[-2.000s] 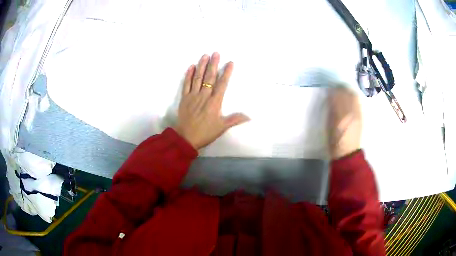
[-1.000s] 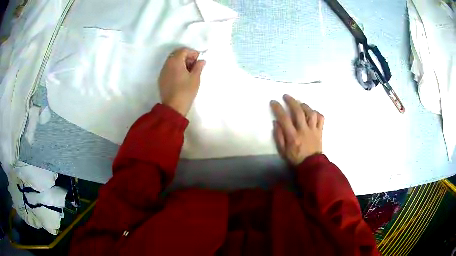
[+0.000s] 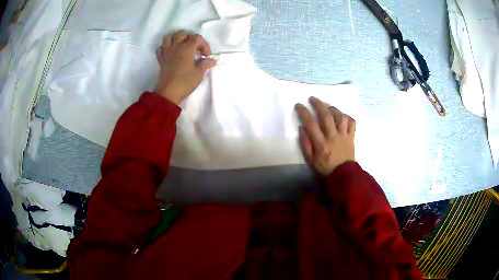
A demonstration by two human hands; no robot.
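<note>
A large white cut panel (image 3: pixel 241 131) with a curved upper edge lies on the pale blue-grey table cover (image 3: pixel 306 44). My left hand (image 3: pixel 183 63) pinches the cloth between thumb and fingers near the panel's upper middle, and folds run down from the pinch. My right hand (image 3: pixel 327 136) rests on the right part of the panel, palm down with its fingers spread. A folded white flap (image 3: pixel 227 35) lies just above the pinched spot.
Black-handled shears (image 3: pixel 407 57) lie at the upper right, with orange-tipped snips (image 3: pixel 433 101) beside their handles. White cloth pieces lie along the left (image 3: pixel 16 109) and right (image 3: pixel 473 60) table edges. A tied white bundle (image 3: pixel 46 219) hangs low left; a yellow wire basket (image 3: pixel 462 235) stands low right.
My left hand, flat at first, has come to pinch the cloth and moved up and left. My right hand has moved left and stays on the panel. The cloth's upper part is drawn back left, baring table cover.
</note>
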